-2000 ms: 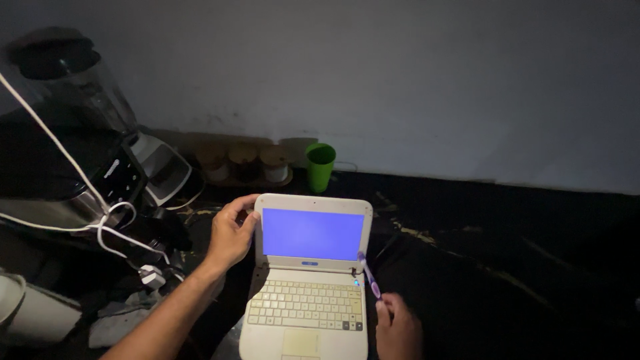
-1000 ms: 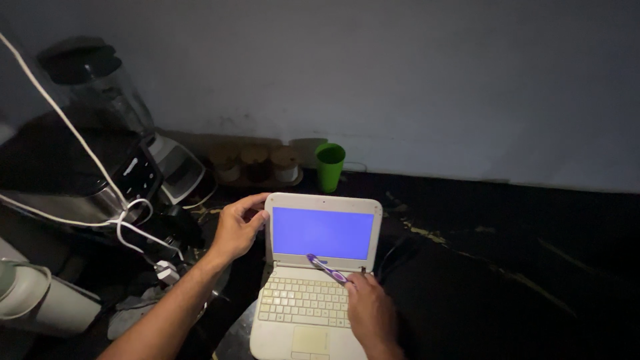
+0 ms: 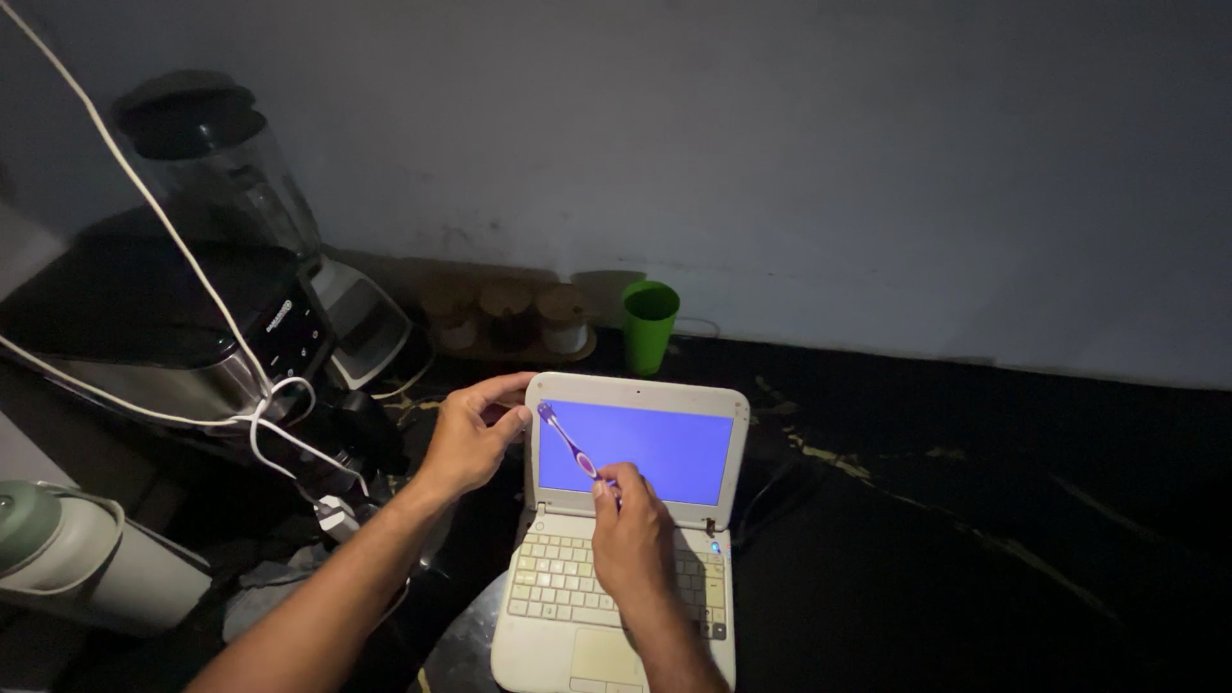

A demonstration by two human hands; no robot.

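Note:
A small white laptop stands open on the dark counter, its screen lit plain blue. My left hand grips the upper left edge of the laptop's lid between thumb and fingers. In my right hand is a purple and white toothbrush, held by its handle over the keyboard and lower screen. The brush head is at the screen's upper left corner. My right hand and forearm hide part of the keys and of the palm rest.
Behind the laptop stand a green plastic cup and several lidded jars. At the left are a blender, a black and steel appliance, white cables, a white plug adapter and a pale flask. The dark counter has gold veins.
My right hand has moved from beside the laptop's right edge to in front of the screen. The brush head has gone from the lower edge to the upper left corner. My left hand stays at the lid.

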